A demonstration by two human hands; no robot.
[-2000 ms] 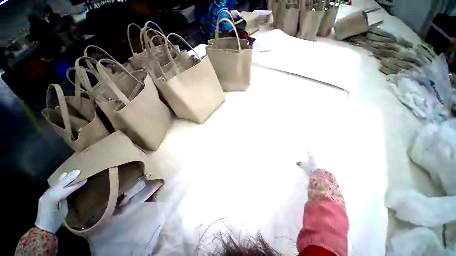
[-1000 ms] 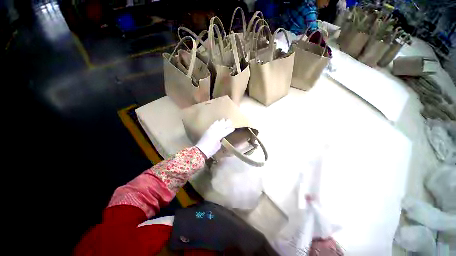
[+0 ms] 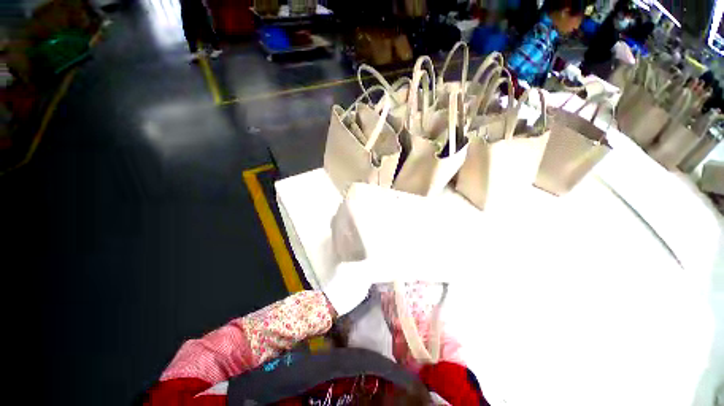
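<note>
A beige tote bag (image 3: 349, 230) lies on its side at the table's near left corner, its mouth towards me and its upper face washed out by glare. One top handle (image 3: 433, 341) hangs towards me over my right sleeve. My left hand (image 3: 350, 292) is a white glove at the bag's lower left, blending into the white; its fingers are unclear. My right floral sleeve (image 3: 413, 301) reaches to the bag's mouth; the right hand itself is hidden. Pale white material (image 3: 371, 327) shows between the sleeves, below the mouth.
Several beige tote bags (image 3: 504, 166) stand beyond the bag, handles up. More beige bags (image 3: 647, 115) stand at the far right. The white-covered table (image 3: 306, 226) ends at left above dark floor with yellow lines (image 3: 270, 230). A person in a blue checked top (image 3: 533, 54) is behind the bags.
The view has swung left and the scene has shifted right. The bag's mouth now faces me more directly. My right arm has come from the right to the bag's mouth.
</note>
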